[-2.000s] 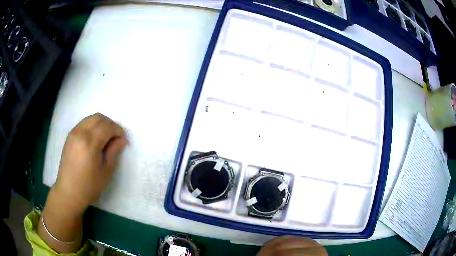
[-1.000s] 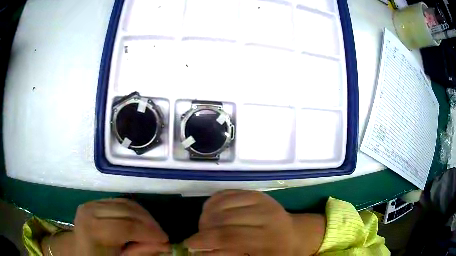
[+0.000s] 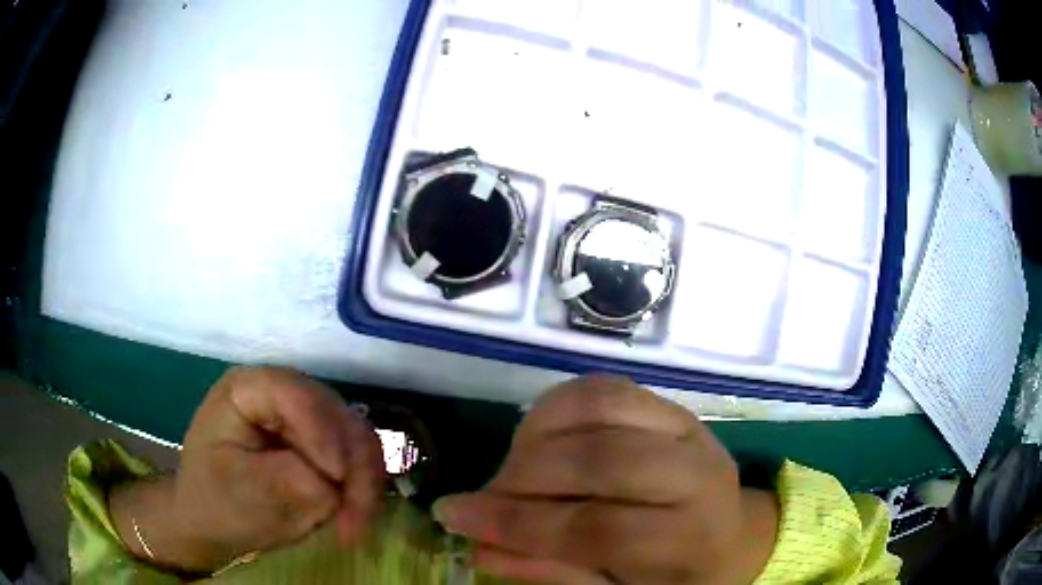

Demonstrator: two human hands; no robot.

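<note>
A round watch head [image 3: 400,449] with a bright pinkish-white patch on its face shows at the bench's front edge, partly hidden by my left hand [image 3: 280,474]. My left hand's fingers are curled and blurred beside it; whether they grip it is unclear. My right hand [image 3: 623,491] is curled to the right of the watch head, fingertips pointing left. A small pale bit [image 3: 458,562] shows below its fingertips, too blurred to name. The hands are apart.
A white tray with a blue rim [image 3: 617,369] holds two dark watch heads [image 3: 461,226] [image 3: 617,270] with white tabs in its front left pockets. A printed form [image 3: 966,309] and a cream roll [image 3: 1006,126] lie right. A white sheet [image 3: 217,171] covers green matting.
From a second ago, my hands have moved slightly up in view and a bright-faced watch head shows between them. The view has shifted, so the tray appears further right and higher.
</note>
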